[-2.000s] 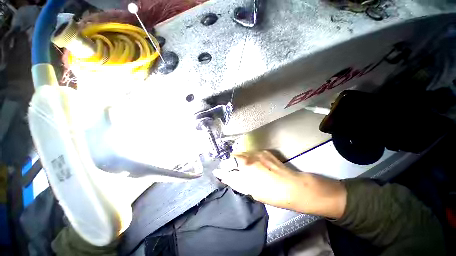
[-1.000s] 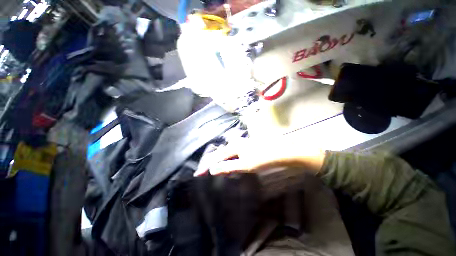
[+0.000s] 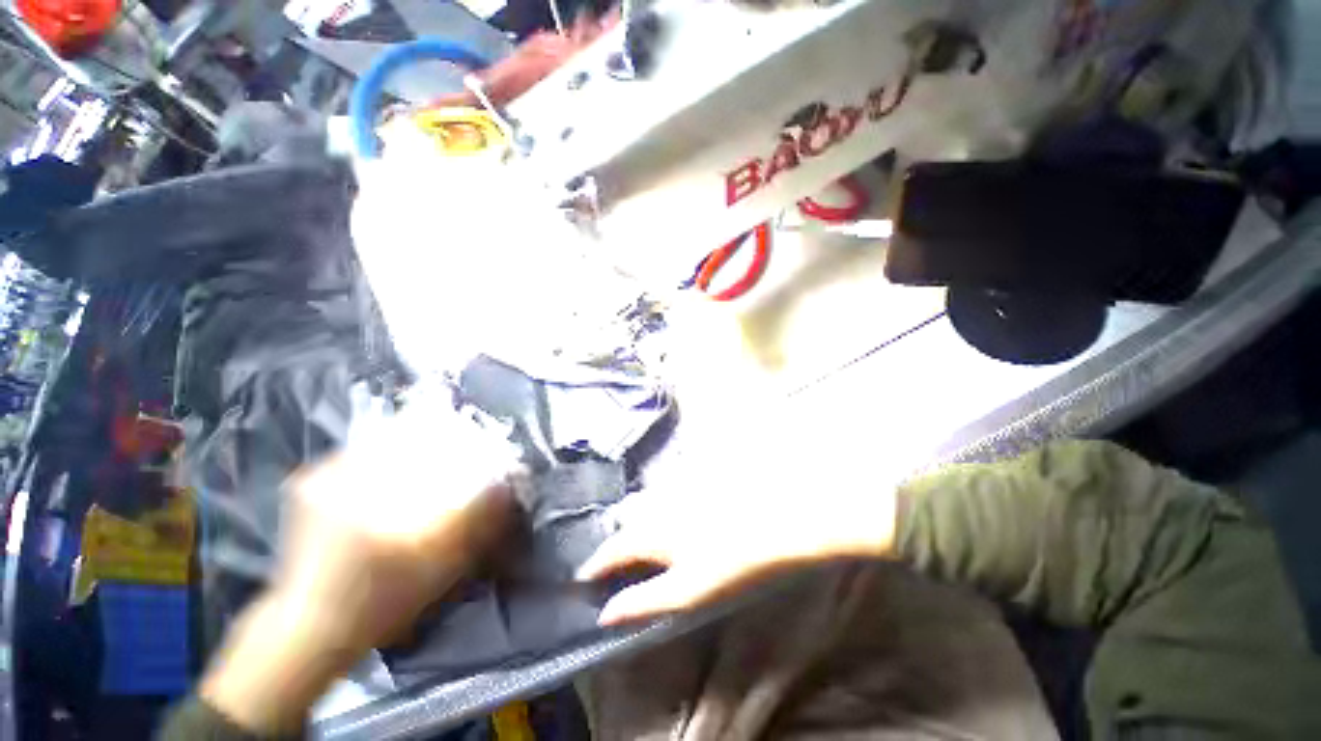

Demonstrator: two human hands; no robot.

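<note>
A dark grey garment piece point(image 3: 572, 500) lies in folds in front of the sewing machine's needle area point(image 3: 638, 340), partly washed out by glare. My left hand point(image 3: 391, 521) is blurred over its left part; its fingertips are lost in glare, so its grip cannot be told. My right hand point(image 3: 739, 536) is at the right edge of the cloth, near the table's front edge, with thumb and fingertips on the fabric. A paler flap of cloth point(image 3: 565, 413) stands up between my left hand and the needle area.
The white machine arm point(image 3: 811, 123) crosses above, with red-handled scissors point(image 3: 736, 264) under it. A black phone point(image 3: 1058, 225) on a round base stands right. Grey cloth point(image 3: 275, 333) is heaped left. A yellow and blue bin point(image 3: 142, 608) is lower left. The lamp glares left of the needle.
My left hand has come into view over the cloth. The cloth in front of the needle is now bunched and folded. My right hand remains near the table's front. The head view has shifted.
</note>
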